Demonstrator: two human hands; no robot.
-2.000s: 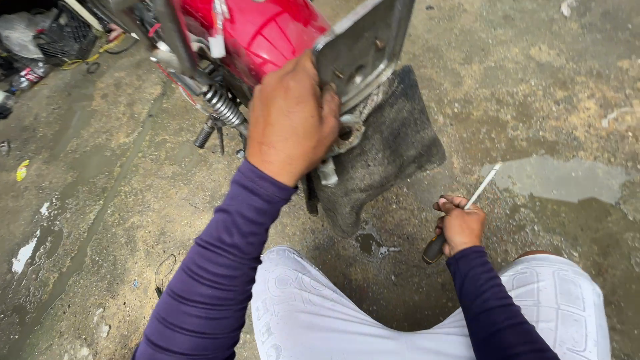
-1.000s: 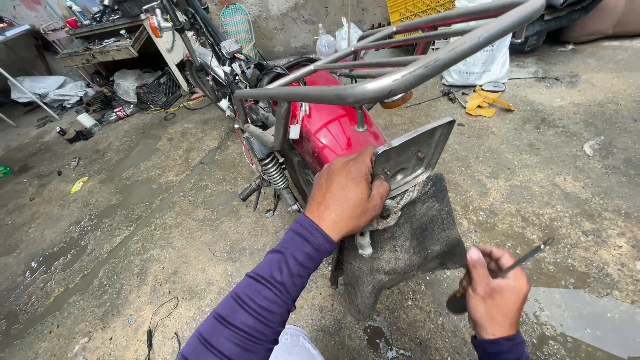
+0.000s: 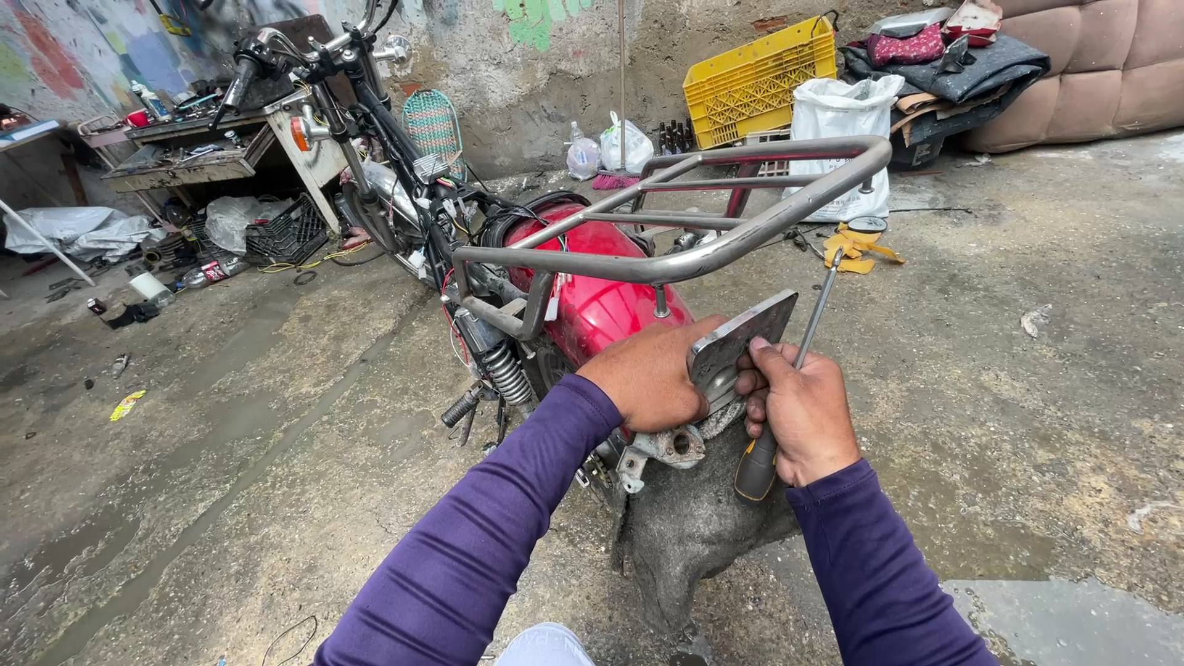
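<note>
My left hand (image 3: 652, 377) reaches behind a metal plate (image 3: 746, 335) at the motorcycle's rear, its fingers partly hidden by the plate; whether it grips the plate I cannot tell. My right hand (image 3: 807, 407) holds a screwdriver (image 3: 821, 301), shaft up and dark handle down, with thumb and fingertips at the plate's right side. The red rear fender (image 3: 601, 301) lies under a tubular steel rear rack (image 3: 666, 266). Below the plate are a metal bracket (image 3: 661, 449) and a dark grey cloth (image 3: 680, 536). A shock absorber (image 3: 507, 373) stands left of the fender.
A cluttered workbench (image 3: 190, 162) stands at the back left. By the back wall are a yellow plastic crate (image 3: 760, 83), a white sack (image 3: 840, 120) and a brown padded seat (image 3: 1082, 79). Yellow gloves or cloth (image 3: 860, 248) lie on the wet concrete floor (image 3: 277, 444).
My right hand has come from low on the right up to the metal plate, with the screwdriver still in it. My left hand stays by the plate. The view has tilted up.
</note>
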